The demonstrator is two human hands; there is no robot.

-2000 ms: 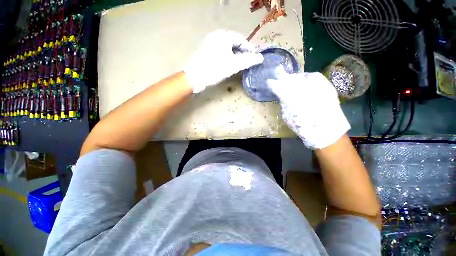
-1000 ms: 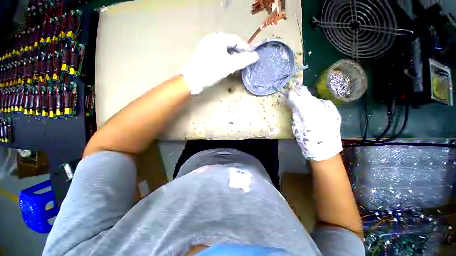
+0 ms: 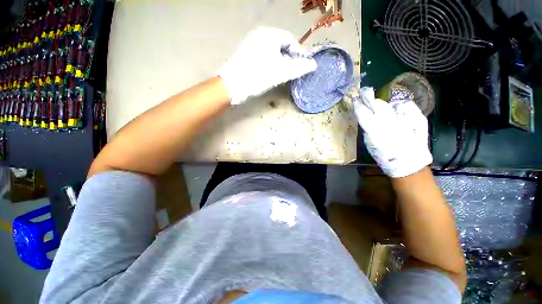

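Observation:
A shallow round dish (image 3: 321,80) with streaky blue-grey paste lies on the cream board (image 3: 196,127), near its right edge. My left hand (image 3: 265,64), in a white glove, pinches the dish's upper left rim between thumb and fingers. My right hand (image 3: 393,130), in a smudged white glove, is at the dish's lower right, its fingertips closed around something small and thin at the rim. That thing is blurred and mostly hidden by the fingers, so I cannot tell what it is.
Orange-brown strips (image 3: 323,22) lie at the board's far edge. A round pot (image 3: 418,90) with silvery bits is partly behind my right hand. A wire fan grille (image 3: 424,29) and black equipment (image 3: 484,89) stand at right. Rows of boards (image 3: 44,107) fill the left. Bubble wrap (image 3: 493,205) is lower right.
My right hand moved off the paste to the dish's lower right, then slightly up and right, now overlapping the pot. My left hand stays on the rim.

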